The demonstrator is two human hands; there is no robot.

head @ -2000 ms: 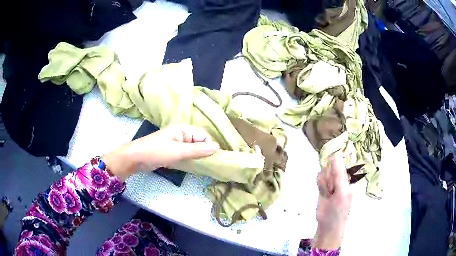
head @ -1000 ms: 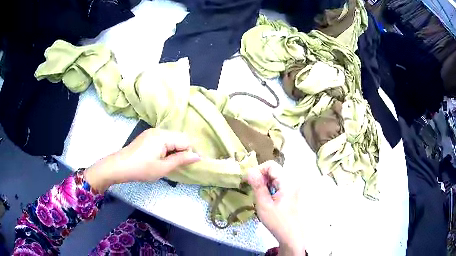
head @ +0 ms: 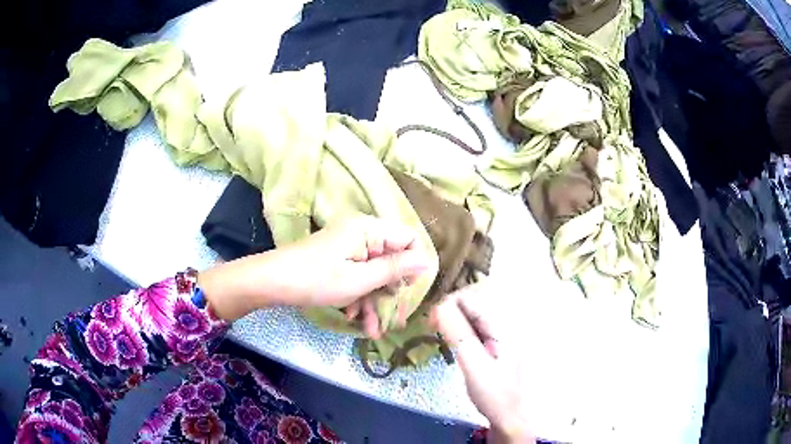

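A yellow-green garment (head: 277, 165) with a brown panel (head: 438, 221) lies twisted across the white table (head: 624, 381). My left hand (head: 356, 269) is over its near part, with thumb and forefinger pinching the yellow-green cloth and the lower fingers blurred. My right hand (head: 473, 347) is just right of it, beside the cloth's near edge, and is blurred; whether it grips cloth or a tool cannot be told. A brown cord (head: 382, 364) loops under the near end of the garment.
A second heap of yellow-green and brown garments (head: 564, 121) lies on the right of the table. Another thin brown cord (head: 442, 134) curves between the heaps. Dark cloth (head: 364, 52) lies at the back, and more dark garments (head: 728, 113) surround the table.
My left hand has moved right along the garment, close to my right hand. The dark snips seen earlier at my right hand no longer show. The view has shifted slightly.
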